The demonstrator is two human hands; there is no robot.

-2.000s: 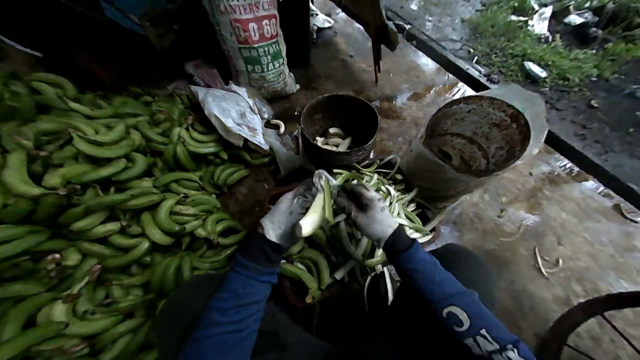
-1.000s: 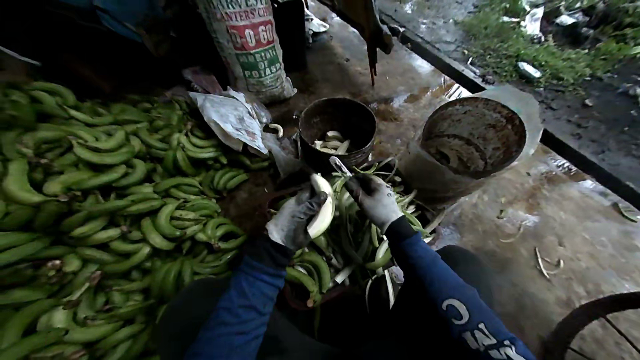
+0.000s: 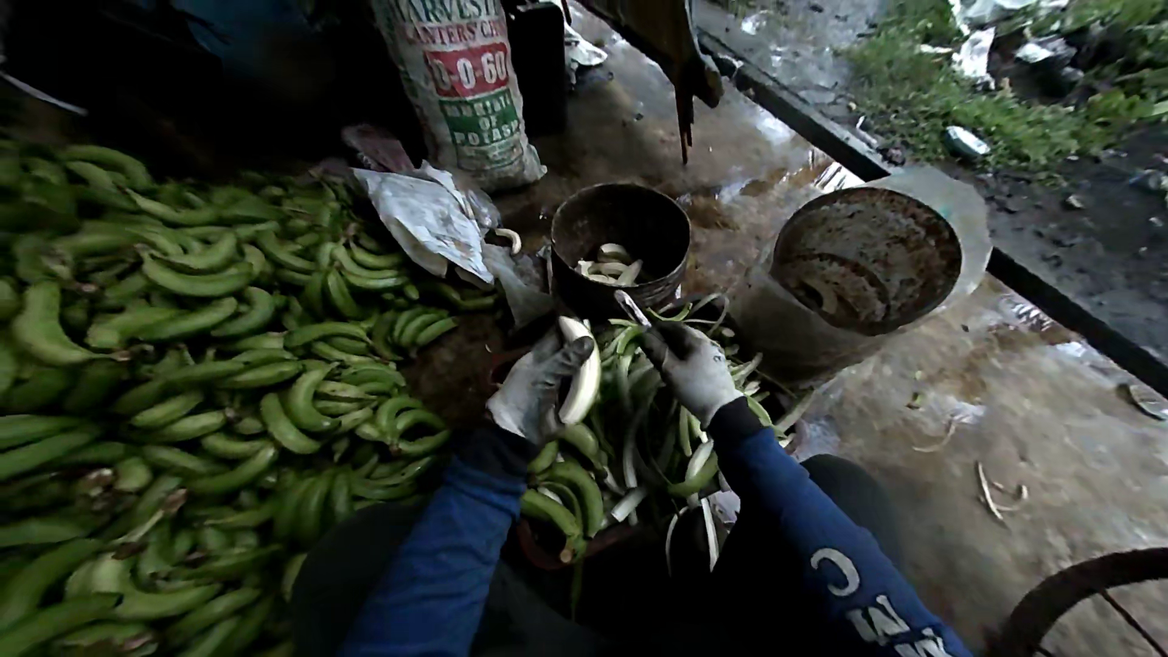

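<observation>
My left hand (image 3: 537, 385), in a pale glove with dark fingertips, holds a peeled green banana (image 3: 582, 372) upright. My right hand (image 3: 690, 363), gloved alike, grips a small peeling tool (image 3: 631, 308) whose pale end points up and left. The tool and the banana are apart. Beneath both hands lies a heap of green peels (image 3: 639, 438), with unpeeled green bananas (image 3: 570, 497) at its near left, in a container mostly hidden by them. Just beyond stands a dark round bucket (image 3: 620, 196) with several peeled bananas (image 3: 613, 265) inside.
A large pile of green bananas (image 3: 210, 365) covers the left side. A printed woven sack (image 3: 465, 100) and a crumpled white bag (image 3: 424, 214) lie beyond it. At right stands a plastic-lined, dirty bucket (image 3: 867, 255). A wheel rim (image 3: 1077, 584) shows at the lower right.
The hands were close together on the banana two seconds ago and are now apart. The banana has lost the green peel seen hanging beside it, and the tool is clear of it.
</observation>
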